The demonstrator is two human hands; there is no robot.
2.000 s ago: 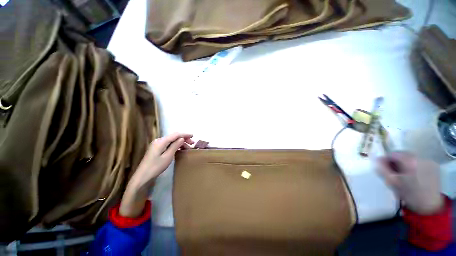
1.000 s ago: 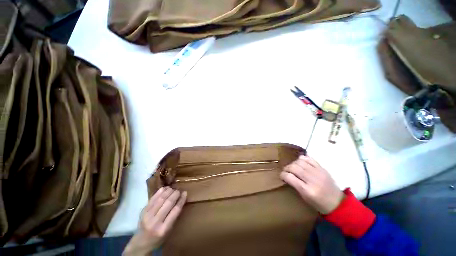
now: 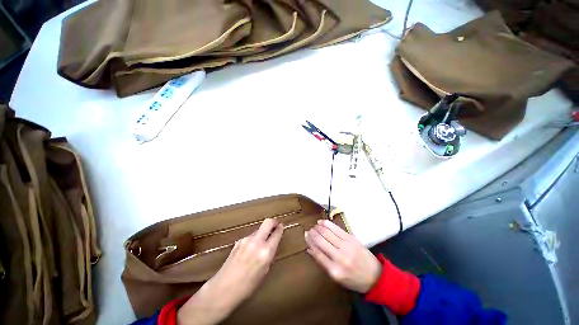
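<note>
A brown bag body [image 3: 298,292] lies at the table's front edge with its mouth open towards me. A gold-toothed zip [image 3: 212,249] runs inside the mouth, with a gold puller [image 3: 166,249] at its left end. My left hand [image 3: 251,254] is over the bag mouth, its fingertips pinched on the zip line near the right end; what they pinch is hidden. My right hand [image 3: 339,254] holds the bag's upper edge at the right corner, fingers bent over it. The two hands are close together but apart.
Thread snips [image 3: 319,136], a squarish brass-coloured block [image 3: 345,143], a pale stick [image 3: 356,159] and a pale pen with dark cable [image 3: 374,162] lie beyond the bag. A white tool cup [image 3: 422,141], power strip [image 3: 168,106] and brown bag stacks [image 3: 184,32] stand around.
The view has swung right. My left hand has moved from the bag's left corner across the mouth towards the right end. My right hand stays at the right corner.
</note>
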